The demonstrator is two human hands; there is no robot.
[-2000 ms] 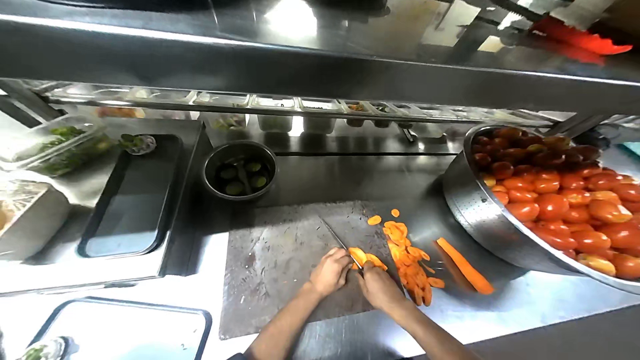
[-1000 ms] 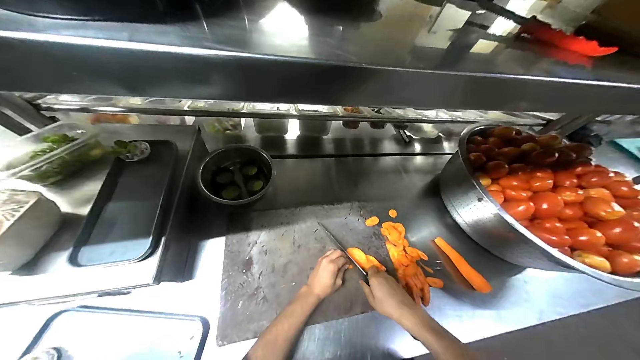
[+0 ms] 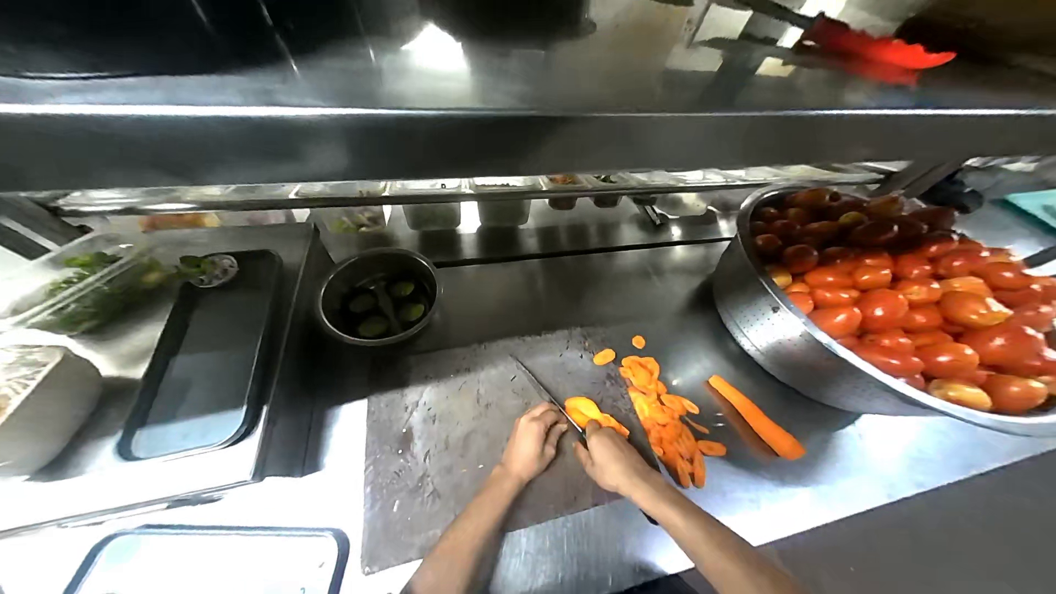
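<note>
A kitchen knife [image 3: 540,386] lies at a slant low over the grey cutting board [image 3: 437,462], its tip pointing up and left. My right hand [image 3: 609,456] is closed at the knife, by the carrot slices; the grip itself is partly hidden. Beside the blade, my left hand [image 3: 535,441] has its fingers curled near the cut carrot pieces [image 3: 592,412]; whether it holds a piece cannot be told. A pile of carrot slices [image 3: 664,412] runs along the board's right edge. One peeled carrot [image 3: 755,417] rests on the steel counter farther right.
A large perforated metal pot [image 3: 784,363] full of red tomatoes [image 3: 916,305] stands at right. Behind the board is a metal bowl [image 3: 330,318] with green slices in liquid. Dark trays [image 3: 194,355] and a clear greens container [image 3: 82,280] are at left. A steel shelf [image 3: 528,144] overhangs the back.
</note>
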